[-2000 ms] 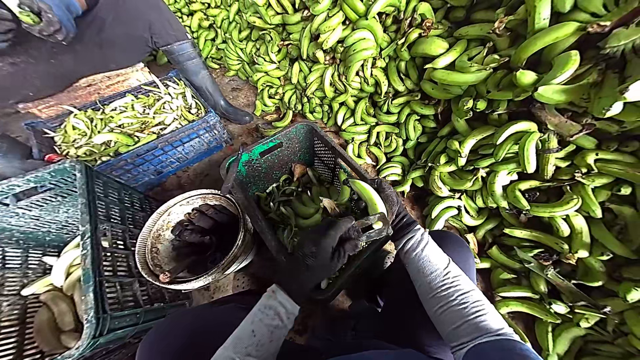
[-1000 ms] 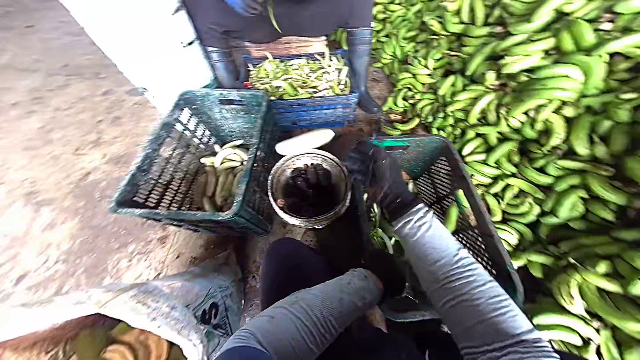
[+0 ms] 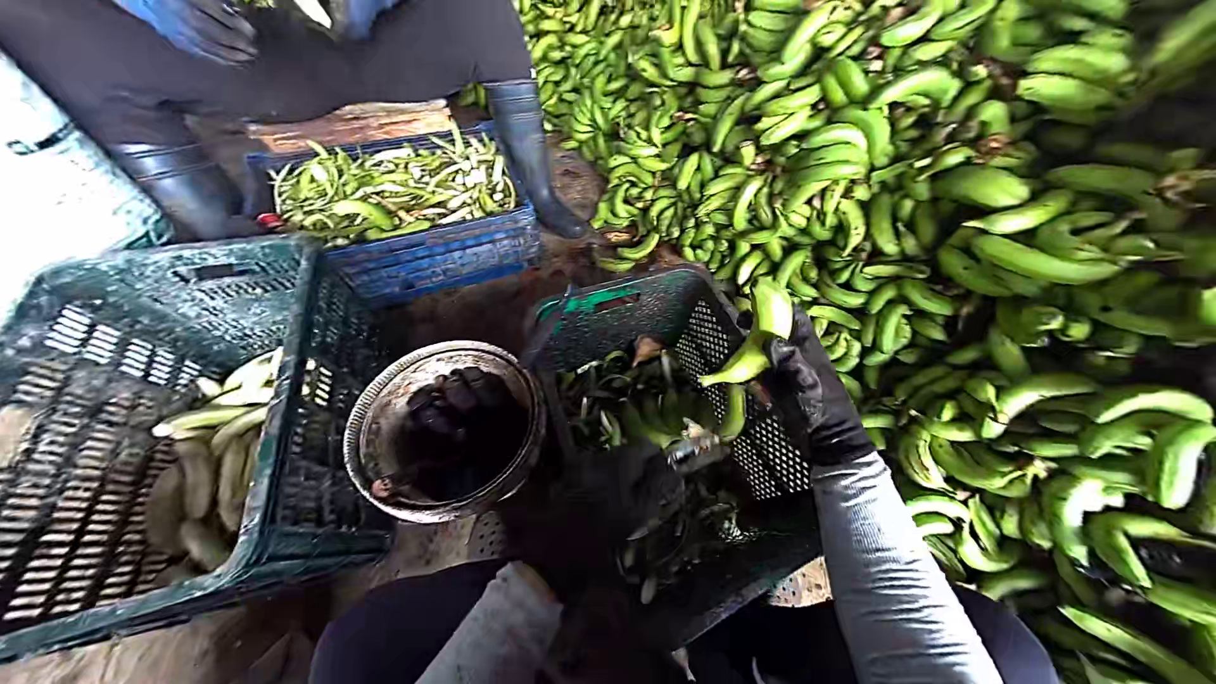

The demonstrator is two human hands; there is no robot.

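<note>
My right hand [image 3: 807,380], in a dark glove, grips a green banana or plantain [image 3: 746,361] above the right wall of a dark green plastic crate [image 3: 703,285]. Inside that crate are green fruit [image 3: 665,413] and dark scraps of peel. My left hand [image 3: 608,503] is a dark blur low over the crate, its fingers and anything in them not distinguishable. Left of the crate is a round metal bowl [image 3: 356,427] with a dark gloves-like bundle [image 3: 461,408] in it. Peeled fruit [image 3: 204,465] lies in a larger green crate [image 3: 304,380] at the left.
A blue crate [image 3: 446,252] full of green and white peels stands beyond the bowl. Behind it is another person in boots [image 3: 527,142], with a blue-gloved hand [image 3: 209,28] at the top. A large heap of green bananas or plantains [image 3: 855,190] covers the right side.
A pale peeled fruit seen above the bowl one second ago is no longer there. My right hand has moved from near the bowl to the crate's right side and now holds green fruit. The view has shifted.
</note>
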